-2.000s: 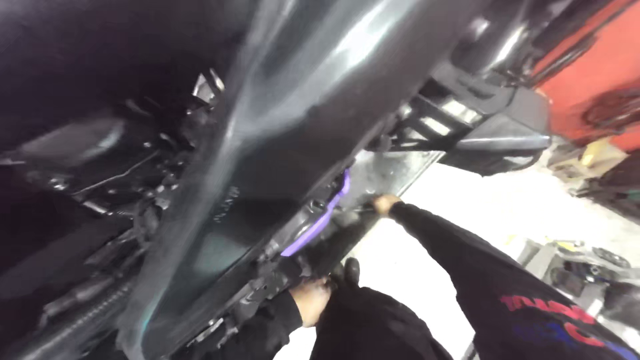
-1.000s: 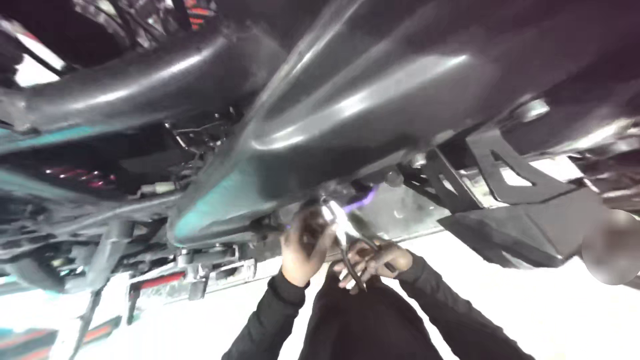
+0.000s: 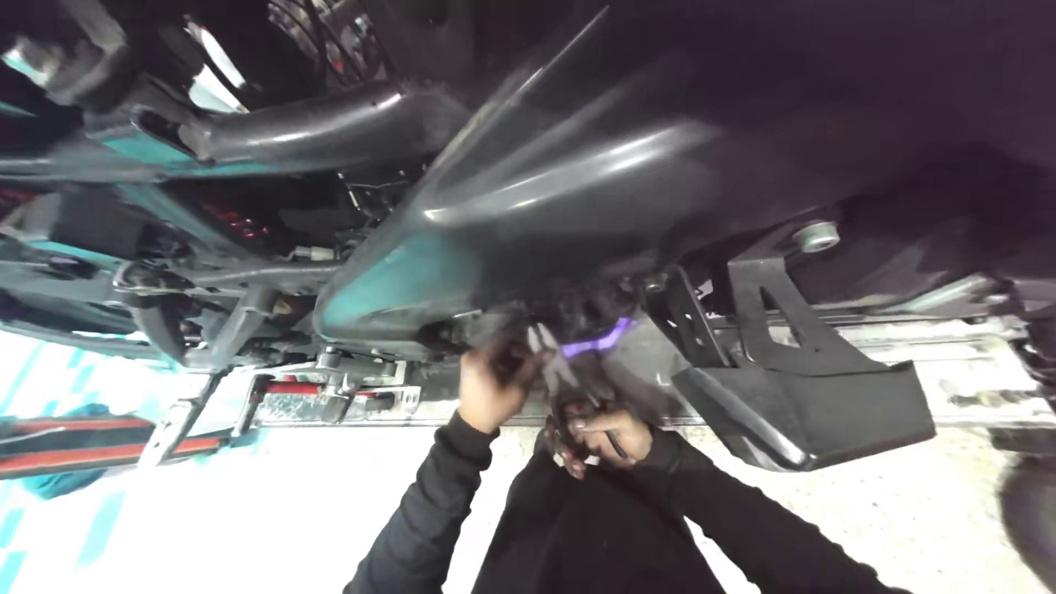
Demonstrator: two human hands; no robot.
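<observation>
My right hand (image 3: 606, 433) is closed around the dark handles of a pair of long-nosed pliers (image 3: 554, 363), whose metal jaws point up and away from me. Beside the jaws is my left hand (image 3: 495, 384), blurred, its fingers near the underside of a glossy dark body panel (image 3: 511, 214). Whether the left fingers grip anything is not clear. A purple strip or hose (image 3: 602, 340) runs just right of the plier jaws, below the panel. The parts behind my left fingers are dark and hidden.
To the right, a black metal bracket with an angular step-like plate (image 3: 825, 412) juts toward me. Dark frame tubes (image 3: 313, 128) cross the upper left. A metal rail (image 3: 404, 400) with a red part (image 3: 293, 387) lies left of my hands.
The view has turned and shifted a lot since the earliest frame. My hands have come close together. Pliers are visible in the last two frames; their jaws now sit beside my left hand.
</observation>
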